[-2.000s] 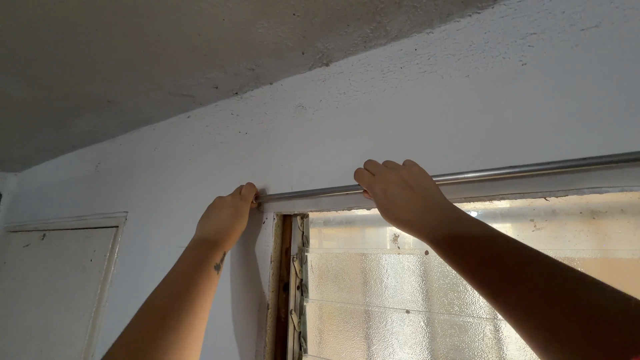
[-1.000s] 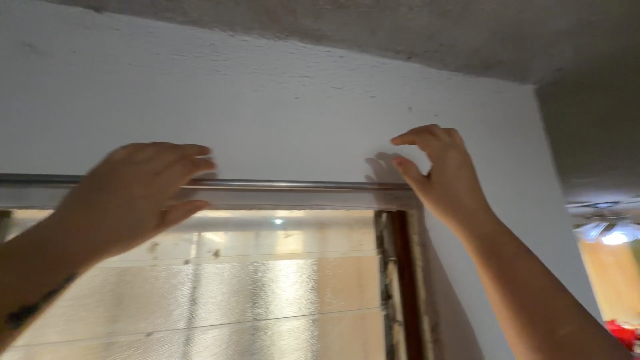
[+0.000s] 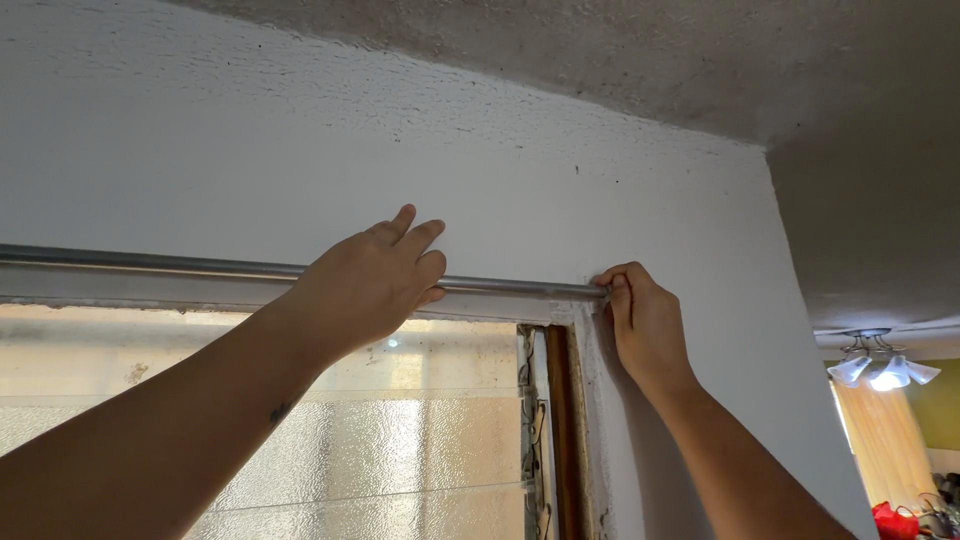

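Note:
A metal curtain rod (image 3: pixel 187 266) runs across the white wall just above a window with textured glass louvres (image 3: pixel 360 442). My left hand (image 3: pixel 375 277) is around the rod left of its right end, thumb below it, with two fingers raised off it; the palm side is hidden. At the rod's right end, my right hand (image 3: pixel 637 315) pinches the tip between thumb and fingers, close to the wall. What fixes the rod's end there is hidden by the fingers.
The rough concrete ceiling (image 3: pixel 600 52) slopes above the wall. A brown window frame strip (image 3: pixel 562 427) stands below the rod's right end. Farther off at the right are a lit ceiling lamp (image 3: pixel 885 367), an orange curtain (image 3: pixel 892 442) and a red object (image 3: pixel 896 521).
The view has swung right to the rod's other end. One second ago both hands were spread near the rod; now the right hand has closed on its end and the left is around it.

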